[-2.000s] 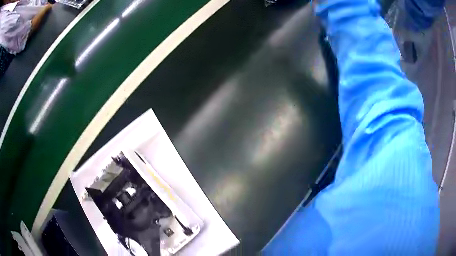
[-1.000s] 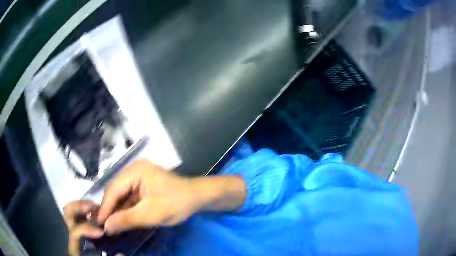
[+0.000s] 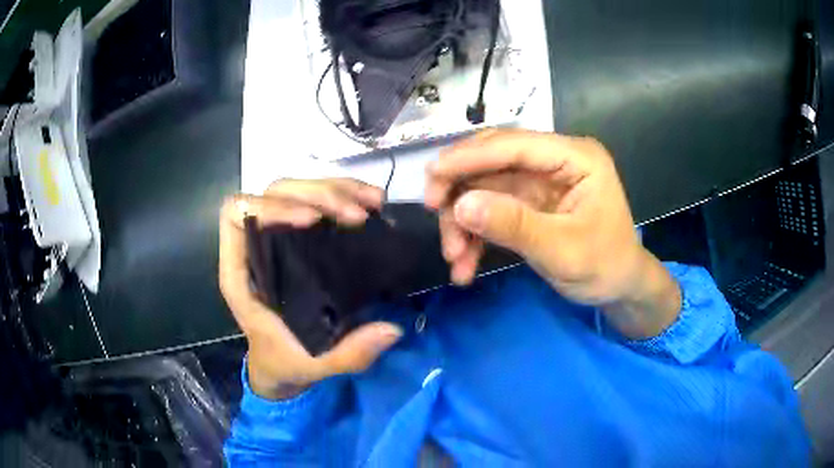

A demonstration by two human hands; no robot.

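My left hand (image 3: 283, 302) grips a dark block-shaped module (image 3: 343, 270) in front of my chest, with fingers on its top edge and the thumb below. My right hand (image 3: 539, 210) is beside the module's right end, with fingers bent and thumb near the fingertips. Whether it pinches something small, I cannot tell. A thin dark wire (image 3: 393, 174) runs between the housing and the module's top. The white housing (image 3: 521, 82) with its black inner frame (image 3: 393, 37) lies on a white sheet (image 3: 268, 119) beyond my hands. A black cable end (image 3: 476, 111) lies in the housing.
A white cover panel with a yellow strip (image 3: 50, 178) lies at the left, near a dark shallow tray (image 3: 133, 55). A dark perforated crate (image 3: 786, 238) is below the bench edge at right. Clear plastic wrap (image 3: 197, 402) is at lower left. A dark tool-like object (image 3: 807, 82) lies far right.
The view has turned, so the housing now lies straight ahead. Both hands are now fully in view, and the dark module is held up in my left hand. My right hand is apart from my left.
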